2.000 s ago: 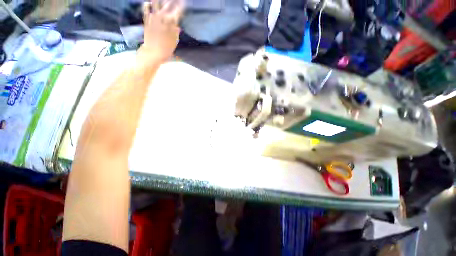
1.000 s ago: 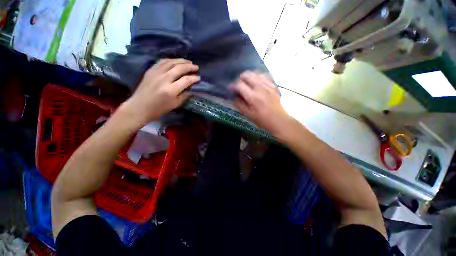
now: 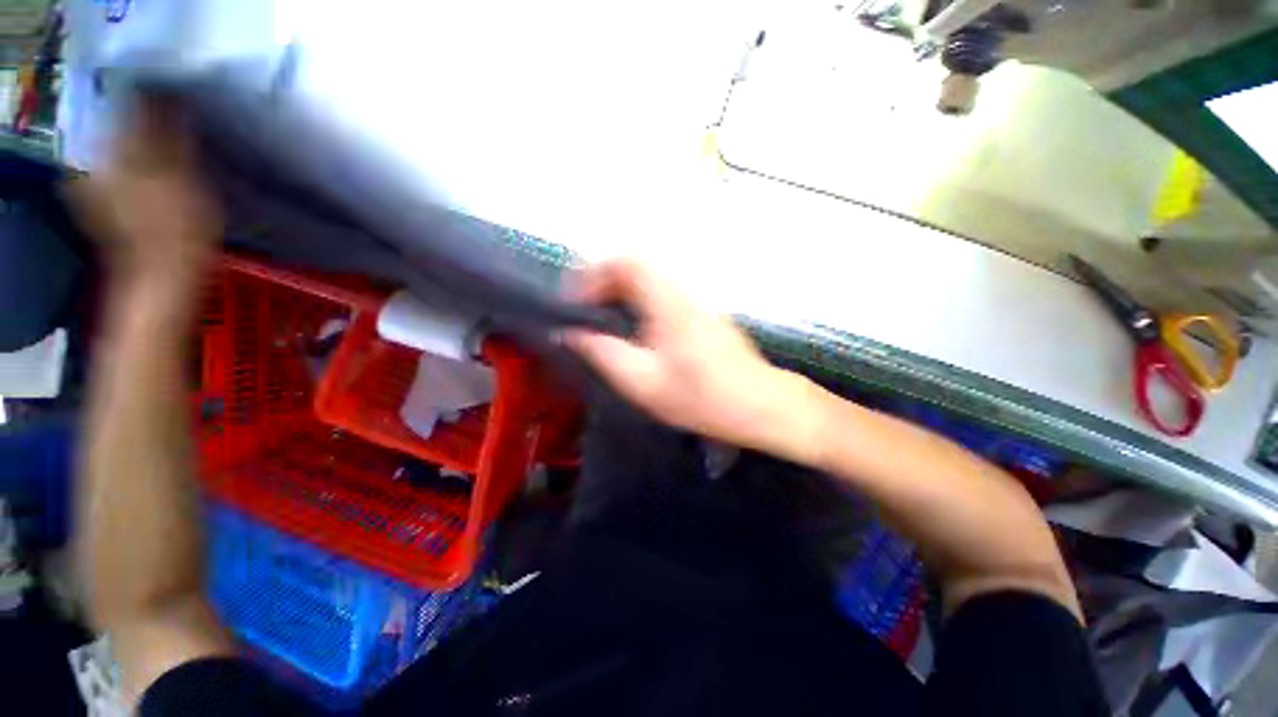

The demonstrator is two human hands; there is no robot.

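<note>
A dark grey fabric piece is stretched long and narrow between my hands, over the front edge of the white table. It is blurred by motion. My left hand is blurred at the upper left, at the fabric's far end; its fingers are not clear. My right hand grips the fabric's other end near the table edge, thumb and fingers closed on it.
The sewing machine's needle area is at the upper right. Scissors lie on the table at right, near a yellow tag. Below the table are a red basket with a white roll and a blue basket.
The fabric was bunched on the table edge between both hands. My left hand has moved far to the left and up, stretching it out. My right hand has shifted slightly down and left.
</note>
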